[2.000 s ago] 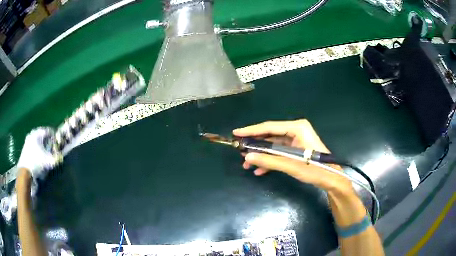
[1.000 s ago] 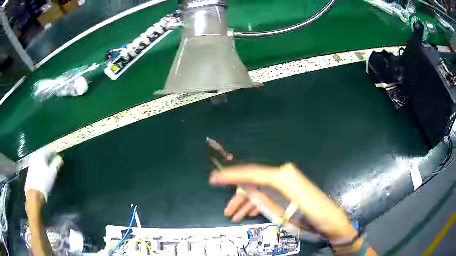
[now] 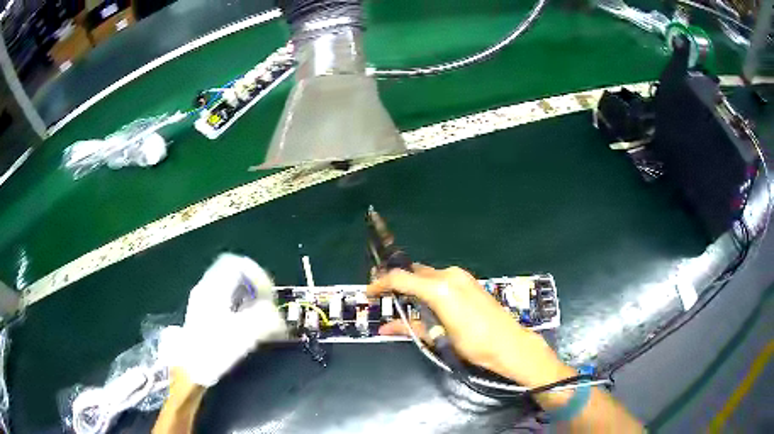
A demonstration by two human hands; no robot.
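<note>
An open power strip (image 3: 360,337) lies lengthwise on the dark green mat in front of me, its small parts facing up. My left hand (image 3: 229,318), in a white glove, is at the strip's left end and covers it; what its fingers hold is hidden. My bare right hand (image 3: 454,314) is over the strip's middle and holds a soldering iron (image 3: 386,242), its tip pointing up and away from the strip. A white lead wire (image 3: 308,273) stands up from the strip. A coiled white power cord (image 3: 114,397) in clear plastic lies at the lower left.
A metal fume hood (image 3: 335,123) hangs above the speckled rail (image 3: 212,208). Another open strip (image 3: 246,95) and its bagged cord (image 3: 123,151) lie on the green conveyor. A black soldering station (image 3: 700,153) stands at the right. The iron's cable runs over my right forearm.
The strip on the mat now shows farther up in view. My gloved left hand has moved from the far left to its left end. My right hand has moved over its middle with the iron.
</note>
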